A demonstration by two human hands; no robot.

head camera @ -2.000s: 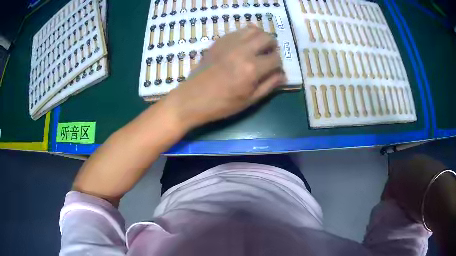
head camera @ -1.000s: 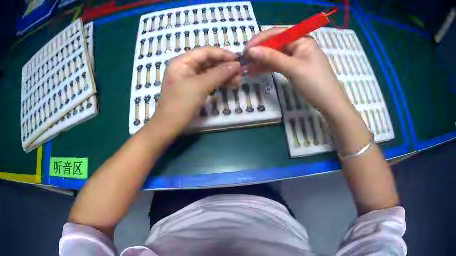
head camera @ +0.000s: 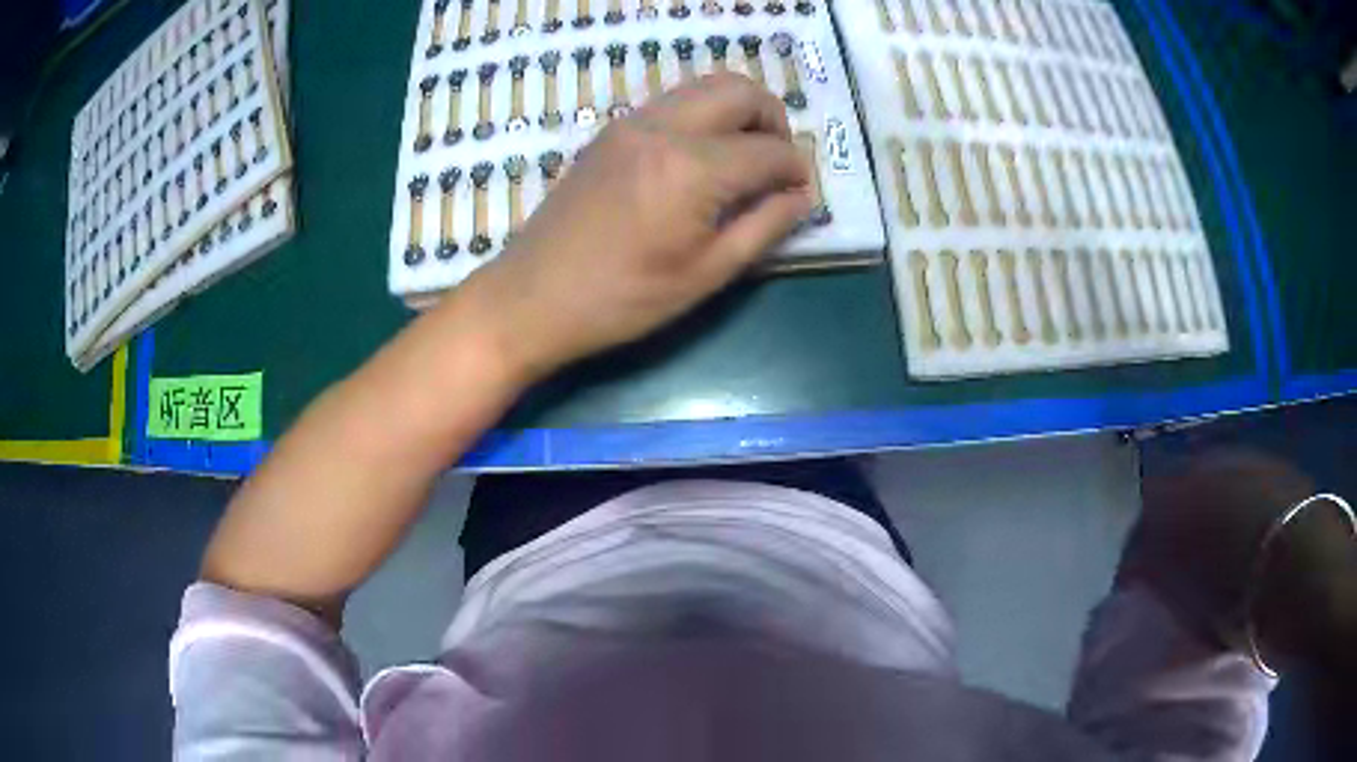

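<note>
The centre foam tray (head camera: 424, 277) is white, with rows of dumbbell-shaped slots with dark round ends, and lies on top of another sheet. My left hand (head camera: 670, 209) is over its lower right part, fingers bent down at the slots near the right end of the bottom row. The fingertips are partly hidden, so I cannot tell whether they hold a part. My right forearm with a bracelet hangs low at the right edge of the picture, below the table edge, dark and blurred. My right hand itself cannot be made out.
A foam tray (head camera: 1072, 357) with plain tan slots lies at the right. Stacked trays (head camera: 277, 209) with dark-ended slots lie at the left. A green label (head camera: 206, 407) sits at the front left. Blue tape (head camera: 774, 435) runs along the table edge.
My hands have parted from over the centre tray. My left hand has gone to the tray's slots. My right arm has dropped below the table edge, and the red probe has left the view.
</note>
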